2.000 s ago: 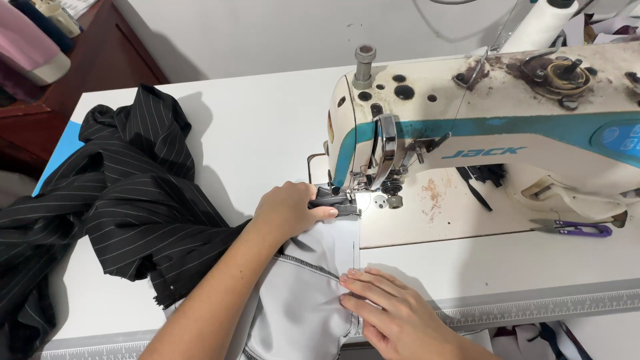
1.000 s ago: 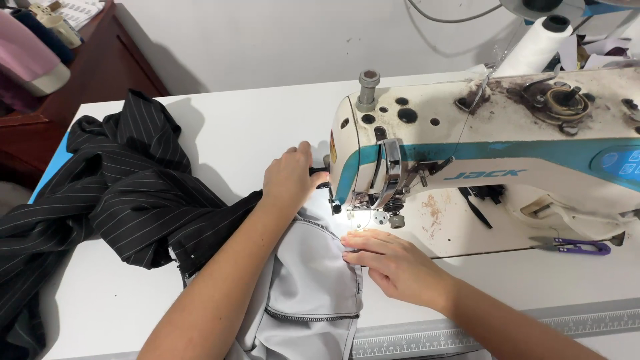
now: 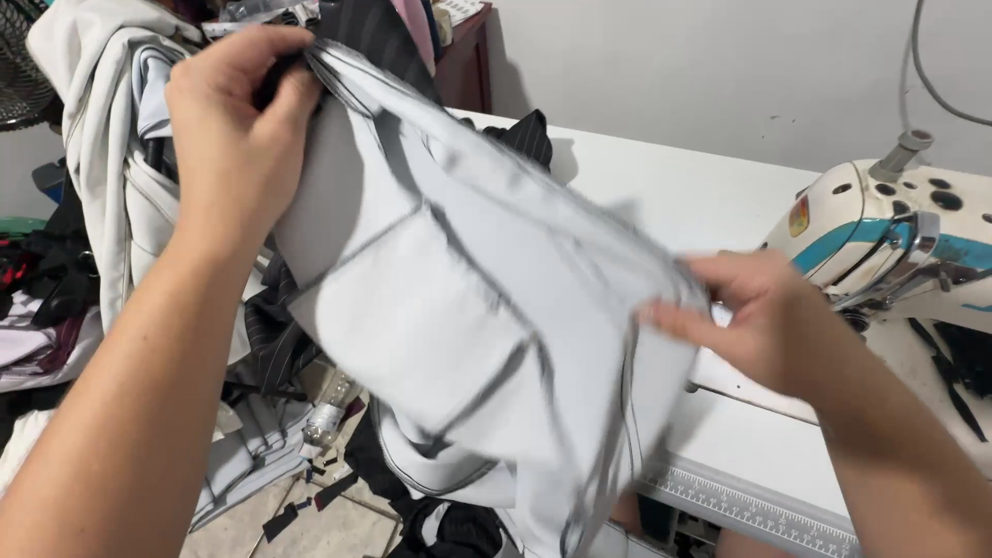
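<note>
A light grey fabric garment piece point(image 3: 434, 310) with dark overlocked seams is stretched between my hands. My left hand point(image 3: 240, 116) pinches its upper corner at the upper left, where some black fabric shows between the fingers. At the right, my right hand point(image 3: 744, 310) grips the other end, blurred by motion. The piece hangs down in front of the table edge. Black pinstriped fabric point(image 3: 531, 139) lies partly hidden behind it. The white and teal Jack sewing machine point(image 3: 883, 225) stands just beyond my right hand.
A ruler tape point(image 3: 744, 504) runs along the front edge of the white table point(image 3: 659, 186). Pale garments point(image 3: 101, 101) hang at the left. On the tiled floor lie a plastic bottle point(image 3: 329, 411), folded grey fabric point(image 3: 256, 457) and black scraps. A fan point(image 3: 23, 70) is at the far left.
The grey fabric has come away from the sewing machine's needle area and is raised off the table between both hands. The view has swung left.
</note>
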